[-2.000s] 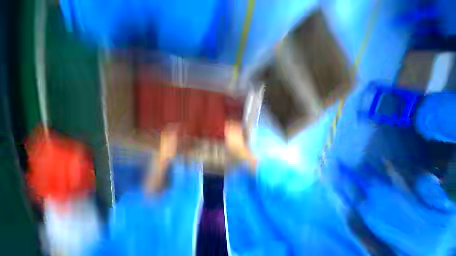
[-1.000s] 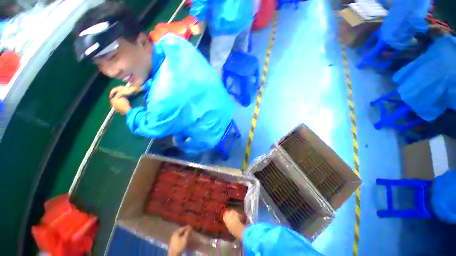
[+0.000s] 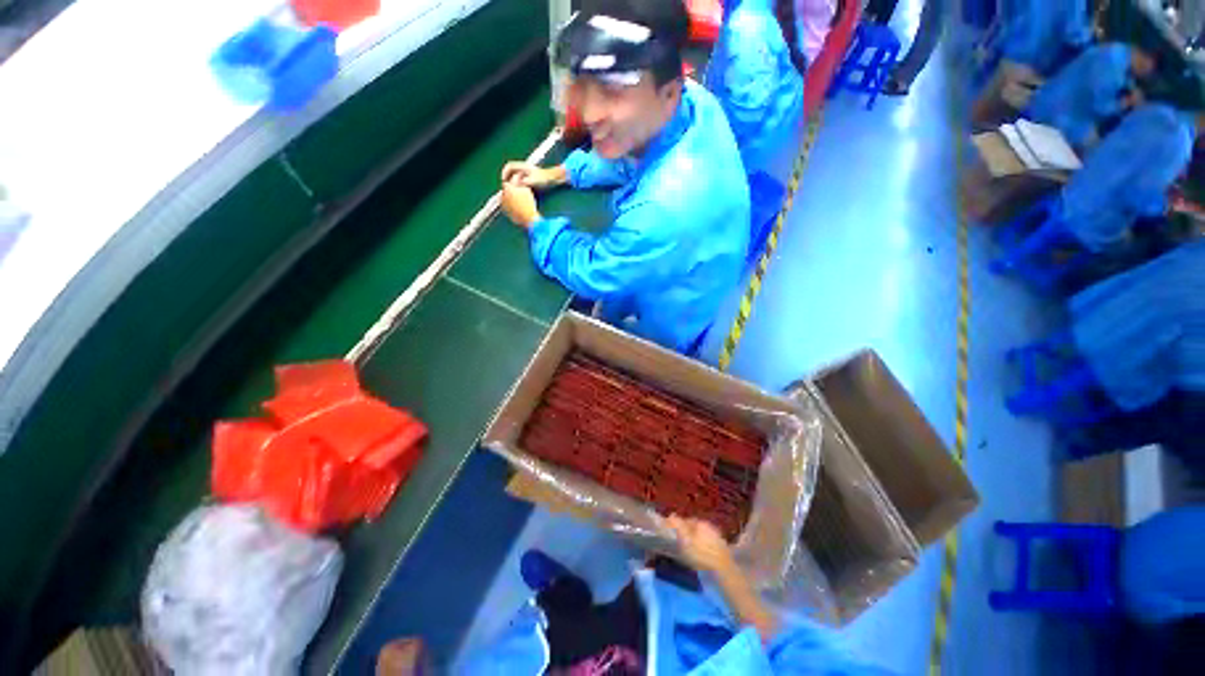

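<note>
A large open carton stands tilted in view at the centre, filled with tight rows of red bubble bags. Clear liner film is folded over its right end. My right hand is at the carton's near rim, fingertips by the red rows; whether it grips anything is unclear. My left hand is small and blurred at the bottom edge, away from the carton, with its fingers not clear. A loose pile of orange-red bags lies on the green bench, beside a crumpled clear plastic bag.
Spare cartons stand on the floor right of the full one. A person in a blue smock leans on the bench beyond the carton. The conveyor curves along the left. Blue stools and other workers are at the right.
The blur has cleared and the view has shifted, with more bench showing. My left hand has left the carton's near rim for the lower left. My right hand has moved from over the bags to the near rim.
</note>
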